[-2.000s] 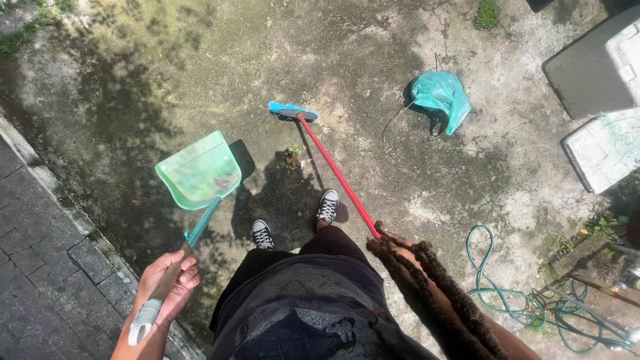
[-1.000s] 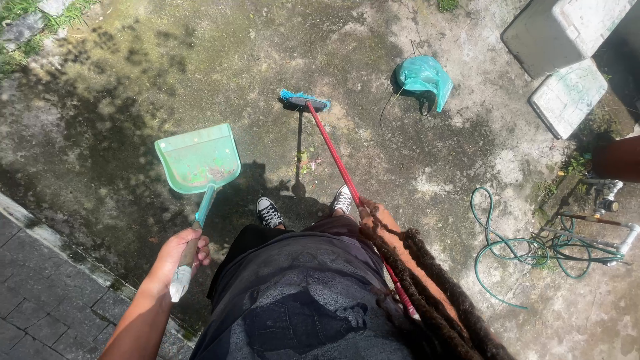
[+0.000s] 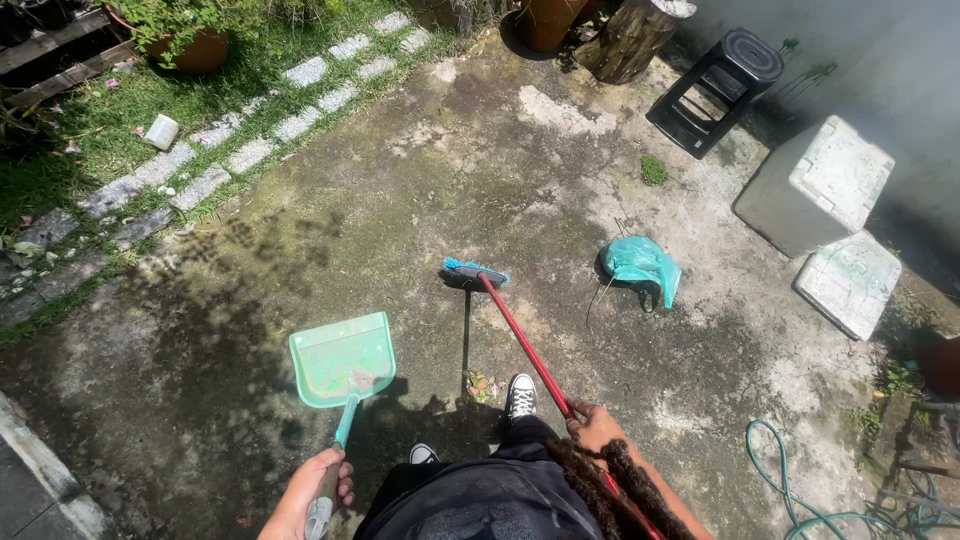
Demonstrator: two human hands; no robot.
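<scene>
My left hand [image 3: 327, 480] is closed around the grip of a long-handled green plastic dustpan [image 3: 341, 356], whose pan hangs ahead of the hand with a little debris near its handle end. Around the red handle of a broom [image 3: 525, 341] my right hand [image 3: 596, 429] is wrapped. The broom's blue-bristled head [image 3: 475, 274] is on the concrete, ahead of my feet. A few leaves and pink petals [image 3: 481, 386] lie near my sneaker [image 3: 521, 397]. To the right of the broom head a teal plastic bag [image 3: 642, 264] rests on the ground.
A white foam box [image 3: 814, 187] stands at the right, its lid [image 3: 849, 283] beside it. Behind are a black plastic stool [image 3: 720, 90] and a tree stump [image 3: 634, 41]. A green hose [image 3: 784, 480] lies at lower right. Stone pavers [image 3: 199, 187] and grass border the concrete at left.
The view has tilted up, showing the stool, stump and grass edge. Both hands keep hold of the dustpan and the broom.
</scene>
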